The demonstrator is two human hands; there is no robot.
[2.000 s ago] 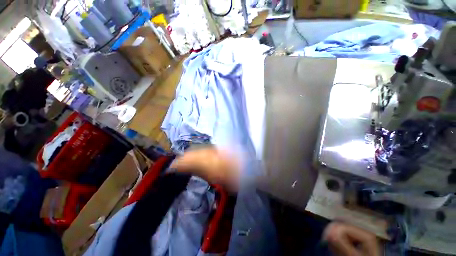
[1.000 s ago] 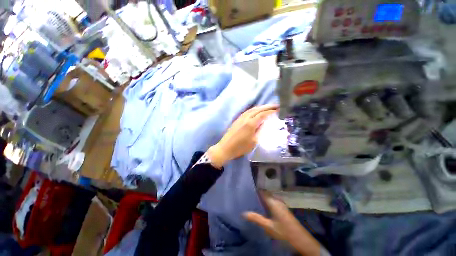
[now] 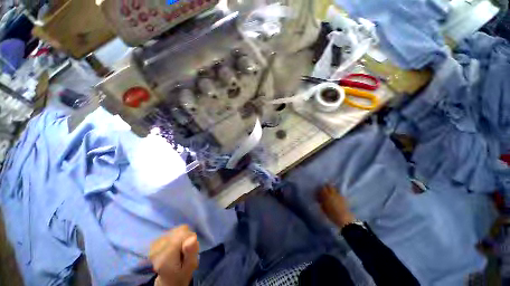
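Note:
A light blue garment (image 3: 106, 179) lies heaped left of the needle area (image 3: 182, 151) of the overlock machine (image 3: 196, 84), its near part hanging toward me. My left hand (image 3: 176, 254) is curled into a fist over the garment's near part, below the needle area; whether cloth is pinched in it is hidden. My right hand (image 3: 334, 205) is on a loose light blue panel (image 3: 380, 184) right of the machine, fingers toward the table edge. Its fingertips blend into the cloth, so its grip cannot be told.
A white tape roll (image 3: 330, 96) lies beside orange-handled scissors (image 3: 360, 98) and red-handled scissors (image 3: 362, 82) on the table's right part. Thread waste (image 3: 263, 174) hangs at the table edge. The control panel (image 3: 151, 17) is above the machine. More blue cloth (image 3: 470, 117) is heaped at right.
The view has swung right. My left hand has left the needle area and is now curled nearer me. My right hand has moved from below the machine's front edge to the panel at right.

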